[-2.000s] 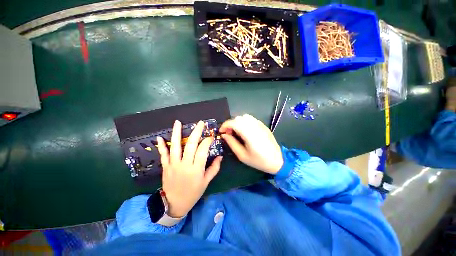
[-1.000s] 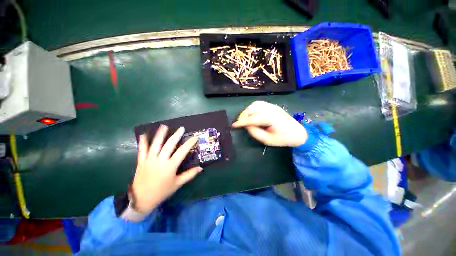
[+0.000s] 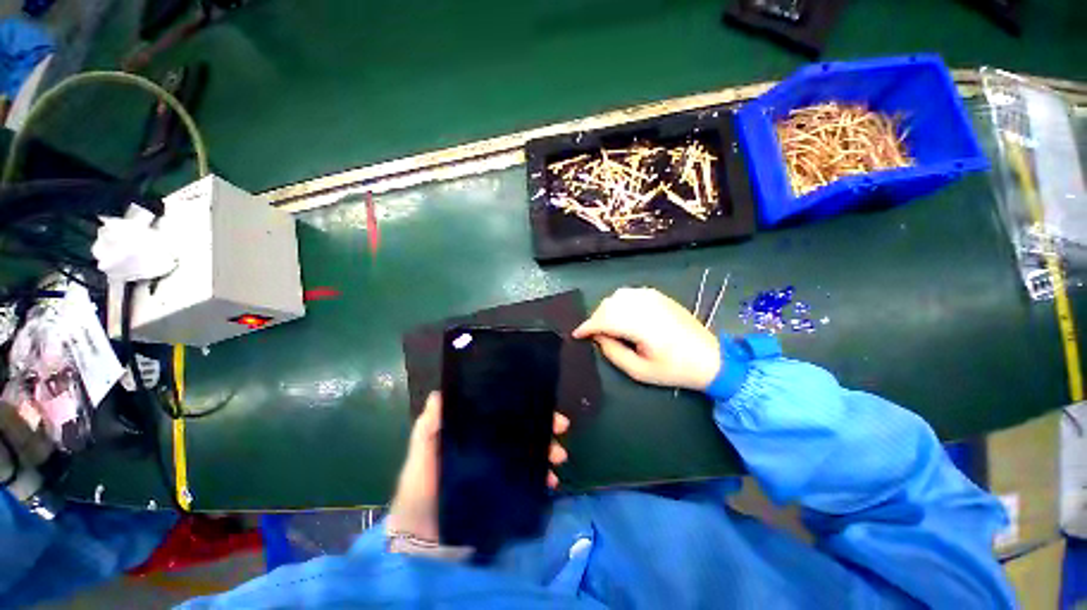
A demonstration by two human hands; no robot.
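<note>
A phone [image 3: 498, 435] shows its plain black face and a small white mark at its upper left corner. My left hand [image 3: 420, 467] holds it from below and around its sides, over the near edge of the black foam pad [image 3: 581, 375]. The back of the phone is hidden. My right hand [image 3: 647, 338] rests at the pad's right edge with its fingers curled; whether something small is between the fingertips cannot be told. Slim tweezers [image 3: 712, 298] lie just beyond my right hand, partly hidden by it.
A black tray [image 3: 644, 247] of pale-gold strips and a blue bin [image 3: 876, 197] of tan strips stand at the back. Blue scraps [image 3: 775, 307] lie right of the tweezers. A grey-white box [image 3: 250, 268] with a red switch and cables is at left; clear plastic [image 3: 1049, 179] is far right.
My left hand has lifted the phone off the pad and turned it, so its black face shows instead of the board. My right hand stays by the pad's right edge. The view has swung left.
</note>
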